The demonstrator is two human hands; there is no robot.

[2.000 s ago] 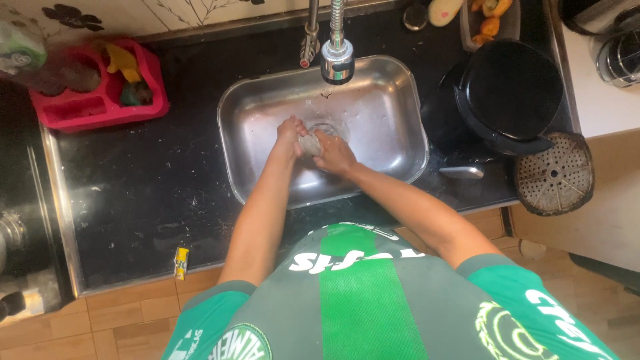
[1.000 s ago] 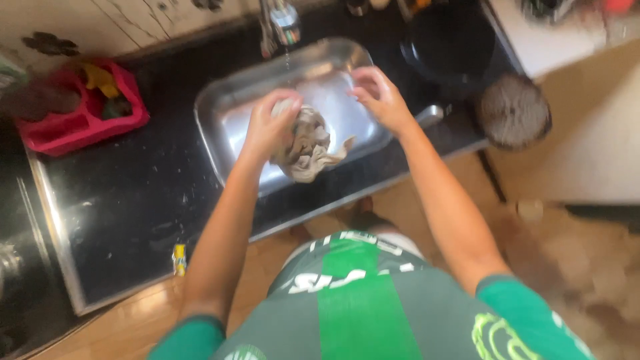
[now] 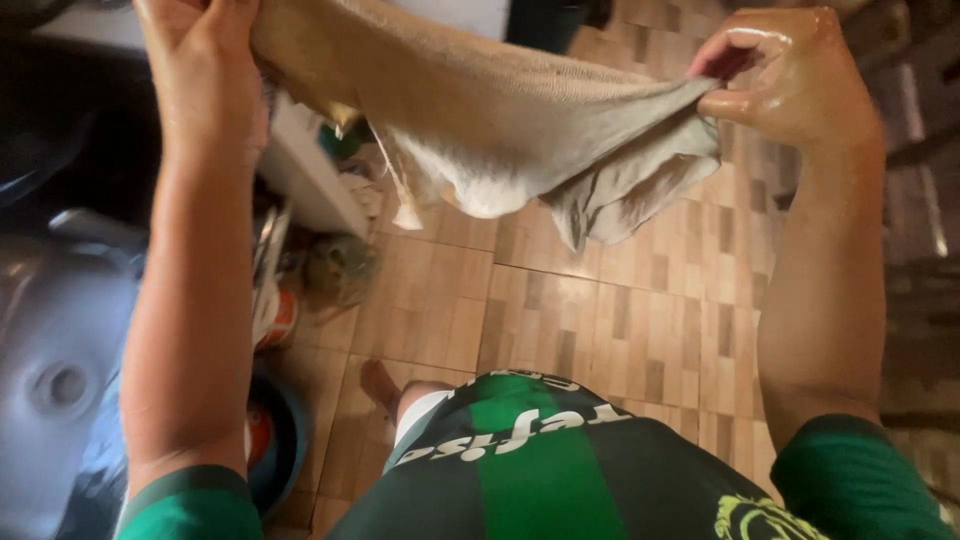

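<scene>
A wet beige cloth (image 3: 480, 112) stretches between my two hands above the tiled floor, its lower edge hanging in uneven folds with a thin loose strand. My left hand (image 3: 206, 67), at the upper left, grips one end, though its fingertips are partly cut off by the top edge of the view. Thumb and fingers of my right hand (image 3: 780, 82) pinch the other end at the upper right. Both hands and forearms look wet.
The steel sink (image 3: 45, 322) with its round drain lies at the left, set in a black countertop (image 3: 45, 142). Below the counter stand a dark round tub (image 3: 289, 450) and a greenish bag (image 3: 341, 266). Wood-patterned floor tiles (image 3: 555, 322) spread beneath the cloth.
The cloth, bunched over the sink's near side one second ago, is lifted and spread between both hands. The view has turned strongly toward the right, away from the sink.
</scene>
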